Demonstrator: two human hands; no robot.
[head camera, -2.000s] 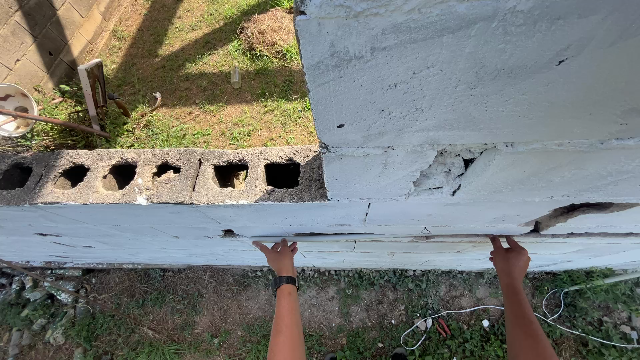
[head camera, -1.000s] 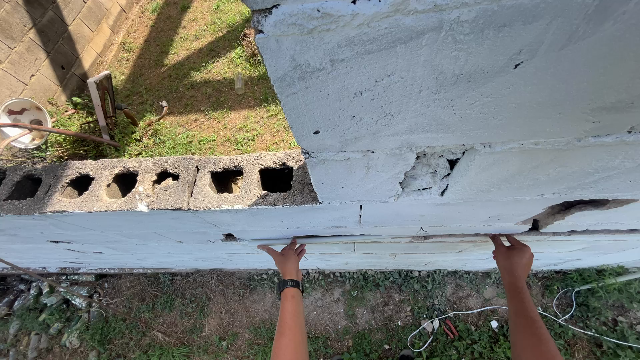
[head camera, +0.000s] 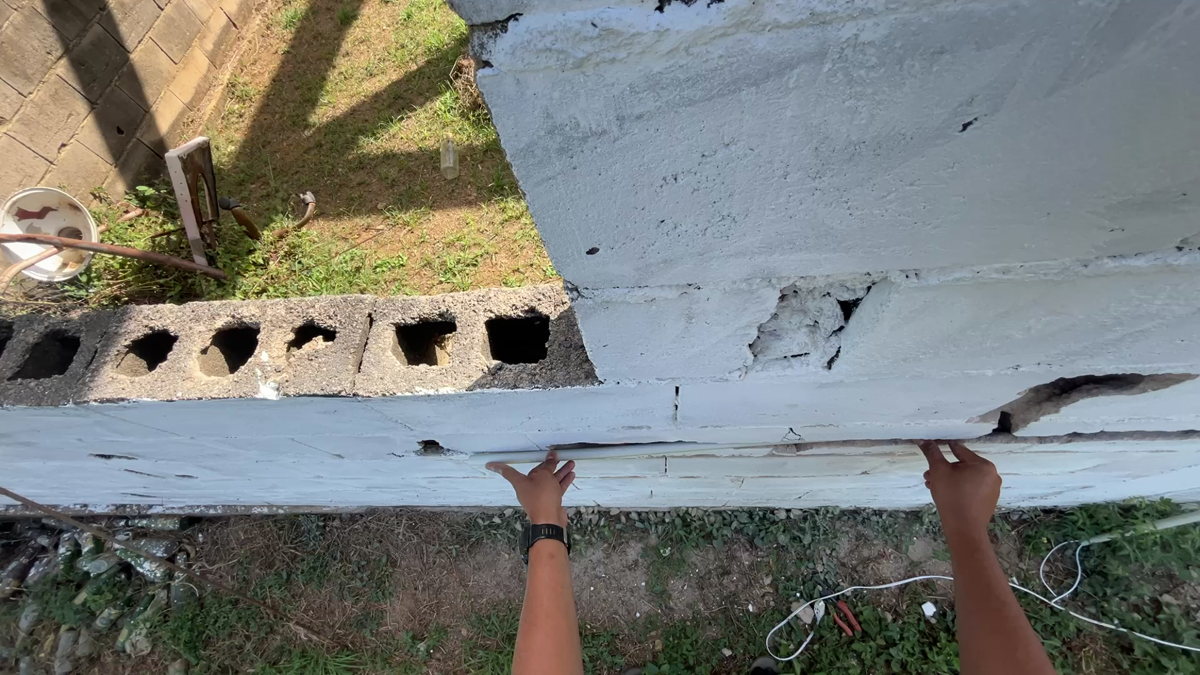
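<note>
A white-painted block wall (head camera: 844, 187) fills the right and runs across the middle, with a long narrow groove in its face. Along this groove lies a thin pale strip or pipe (head camera: 637, 454). My left hand (head camera: 538, 483), a dark watch on its wrist, rests with spread fingers against the left part of the strip. At the groove's right part my right hand (head camera: 963, 480) presses with its fingertips, close to a broken-out hollow (head camera: 1078, 396). Whether those fingers pinch anything is hard to see. A chipped patch (head camera: 808, 323) shows higher up the wall.
Hollow concrete blocks (head camera: 225, 342) top the lower wall at left. Beyond them are a white bucket (head camera: 47, 230), a rusty rod (head camera: 131, 251) and an upright frame (head camera: 190, 199). Below, a white cable (head camera: 900, 583) and red-handled pliers (head camera: 847, 618) lie on the ground, with stones (head camera: 103, 581) at lower left.
Both hands stay at nearly the same places along the groove. The view has shifted slightly.
</note>
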